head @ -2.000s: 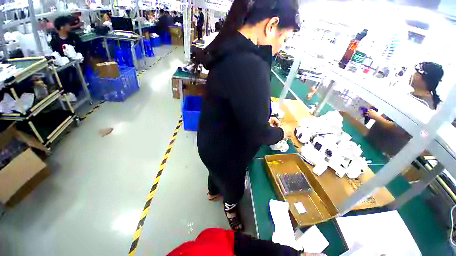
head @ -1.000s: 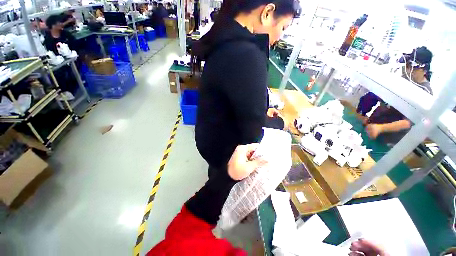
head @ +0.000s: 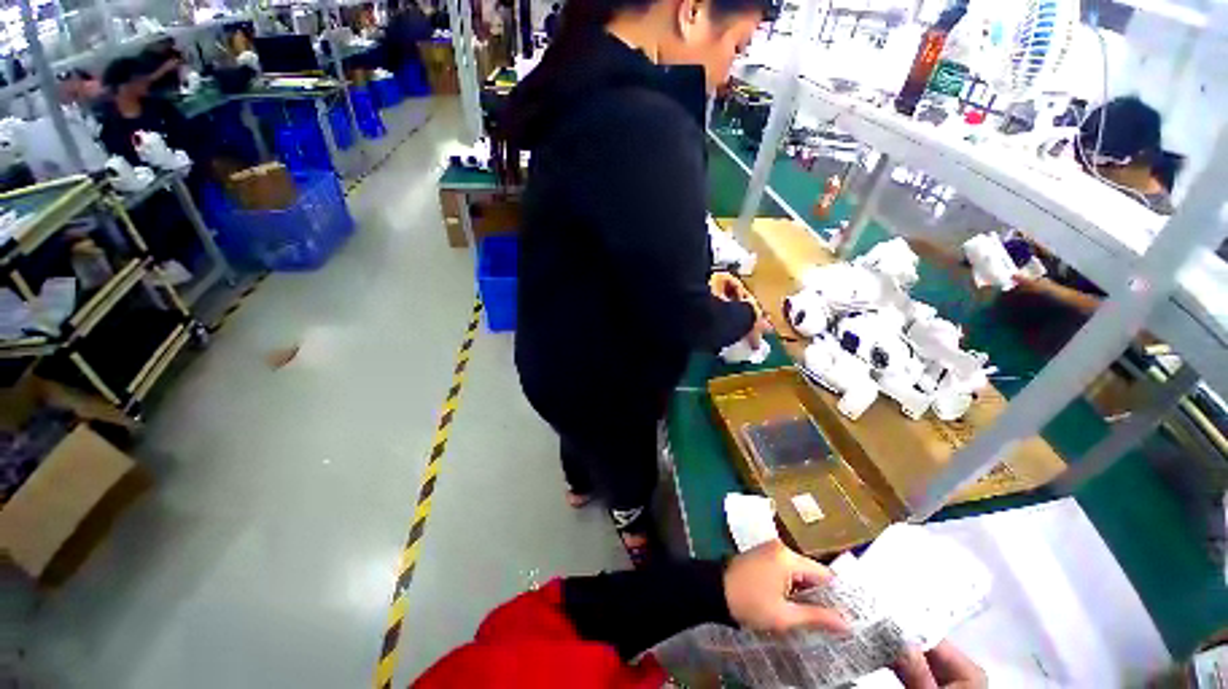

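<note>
A label sheet (head: pixel 774 656) with a grey-white printed grid lies across the bottom right of the view. My left hand (head: pixel 784 590) grips its upper edge between thumb and fingers. My right hand (head: pixel 943 668), partly cut off by the bottom edge, is at the sheet's right end with its fingers against it; whether it pinches the sheet is hard to tell. White pieces (head: pixel 929 582) lie just beyond the sheet, overexposed. A large flat white box blank (head: pixel 1077 592) lies on the green bench to the right.
A shallow cardboard tray (head: pixel 858 505) holds a dark gridded block and a small white card. White cameras (head: pixel 882 343) are piled on brown cardboard. A person in black (head: pixel 613 242) stands at the left. A metal shelf post (head: pixel 1037 390) slants across the bench. Another person's hands hold a camera (head: pixel 999 260).
My left hand has come down and right with the label sheet from in front of the neighbour to above the bench. My right hand has moved left to the sheet.
</note>
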